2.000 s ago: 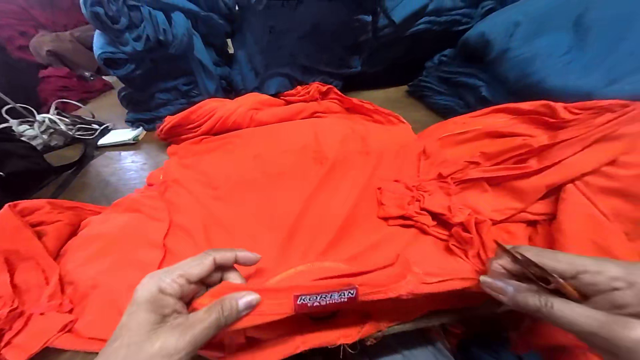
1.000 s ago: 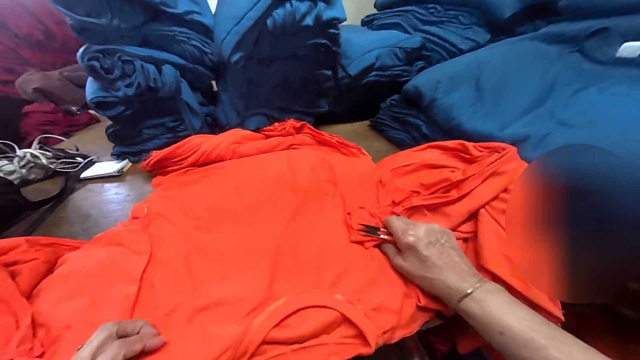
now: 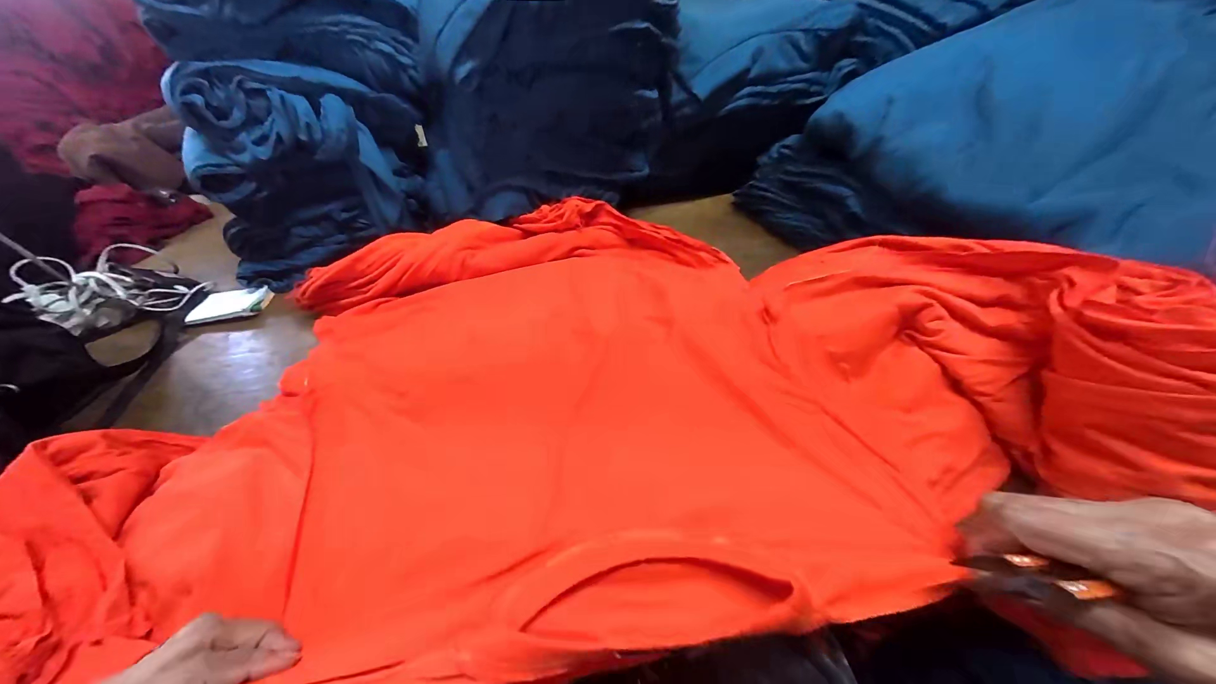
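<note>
An orange knit garment (image 3: pixel 532 408) lies spread over the table, its round neckline (image 3: pixel 665 556) at the near edge. My left hand (image 3: pixel 223 651) pinches the garment's near edge at the lower left. At the right, my right hand (image 3: pixel 1092 570) holds small thread snips (image 3: pixel 1045 575), partly hidden by the fingers and blurred, beside the garment's right near corner. Whether the fingers also grip the cloth there is not clear. More orange fabric is bunched at the right and the far left.
Stacks of folded blue garments (image 3: pixel 551 104) stand at the back, with a wide blue pile (image 3: pixel 1026 123) at the right. Tangled white cord (image 3: pixel 85 294), a small white pad (image 3: pixel 228 305) and a black strap (image 3: pixel 142 375) lie at the left. Maroon cloth (image 3: pixel 76 85) is behind them.
My right hand has moved with the snips from the bunched cloth to the garment's right near corner. That cloth has been spread out. The label visible two seconds ago is out of sight.
</note>
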